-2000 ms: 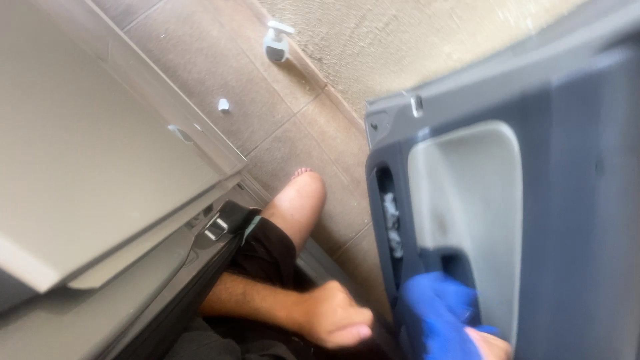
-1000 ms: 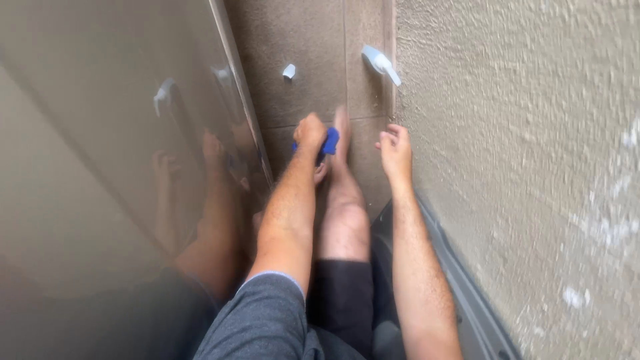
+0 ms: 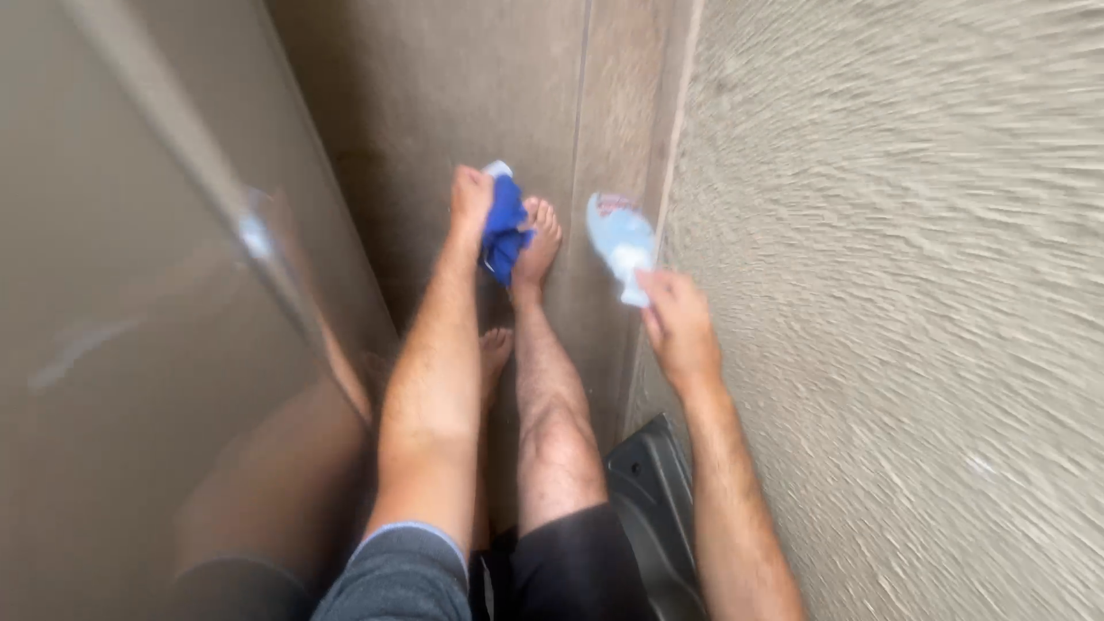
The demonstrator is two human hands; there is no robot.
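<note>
A blue cloth (image 3: 504, 228) hangs from my left hand (image 3: 471, 200), whose fingers are closed on it above the floor, beside my bare foot. Just past that hand a small white object (image 3: 498, 169) shows in part; whether the hand touches it cannot be told. My right hand (image 3: 680, 323) grips a pale, translucent bottle (image 3: 622, 235) by its white top end, near the foot of the wall. The bottle has reddish print on its far end and is blurred.
On the left stands a glossy, brownish-grey car body panel (image 3: 190, 345) with reflections. A rough textured wall (image 3: 888, 259) rises at the right. The tiled floor (image 3: 448, 78) runs between them. A dark grey car door's edge (image 3: 651, 492) lies behind my right forearm.
My right hand, empty one second ago, has taken hold of the bottle that stood by the wall. My left hand, with the blue cloth, has reached the small white object's spot.
</note>
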